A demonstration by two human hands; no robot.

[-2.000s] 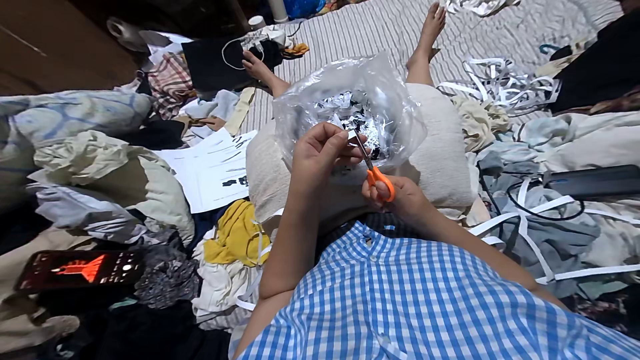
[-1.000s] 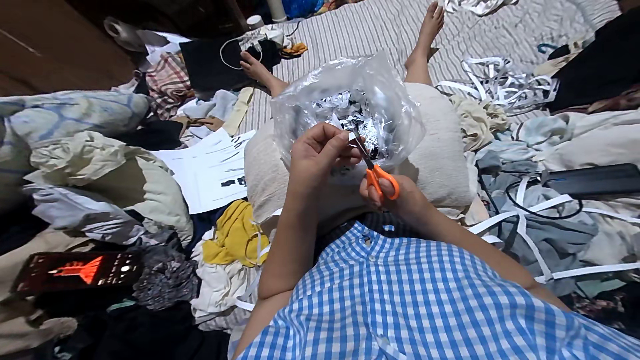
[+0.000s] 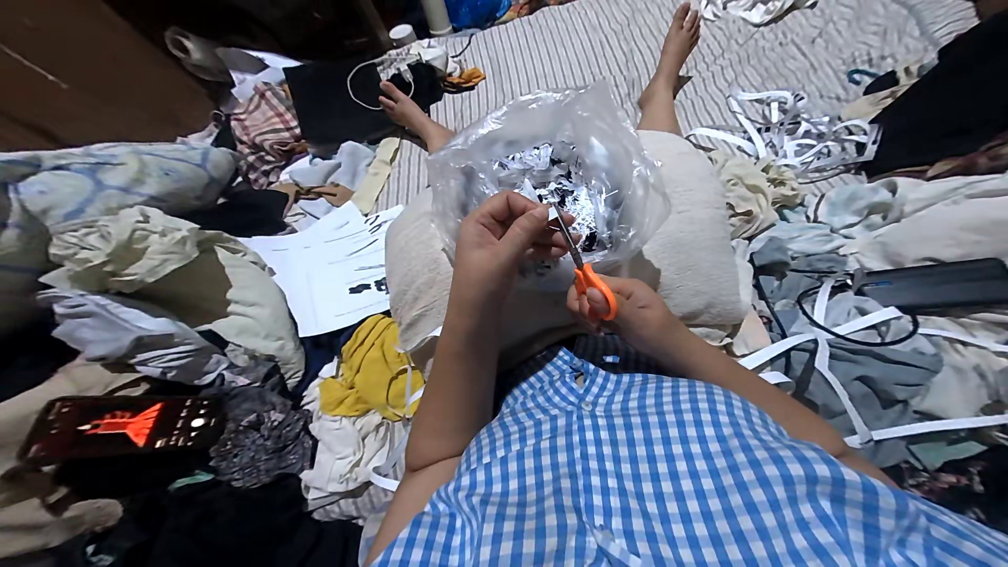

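Note:
Between the fingertips of my left hand (image 3: 508, 232) is a small piece of white paper (image 3: 553, 213), held over a clear plastic bag (image 3: 630, 185). My right hand (image 3: 622, 303) has its fingers in the orange handles of a pair of scissors (image 3: 596, 291), whose blades point up and left to the paper piece. Many small black and white paper scraps (image 3: 579, 201) lie inside the bag. The bag rests on a cream pillow (image 3: 701, 236) across my lap. How far apart the blades are is hard to tell.
Printed white sheets (image 3: 315, 268) lie left of the pillow, near a yellow cloth (image 3: 366, 370) and a lit phone (image 3: 126, 429). White strips (image 3: 776, 130) are heaped at the upper right. A black power bank or similar device (image 3: 937, 283) with a cable lies on clothes at the right.

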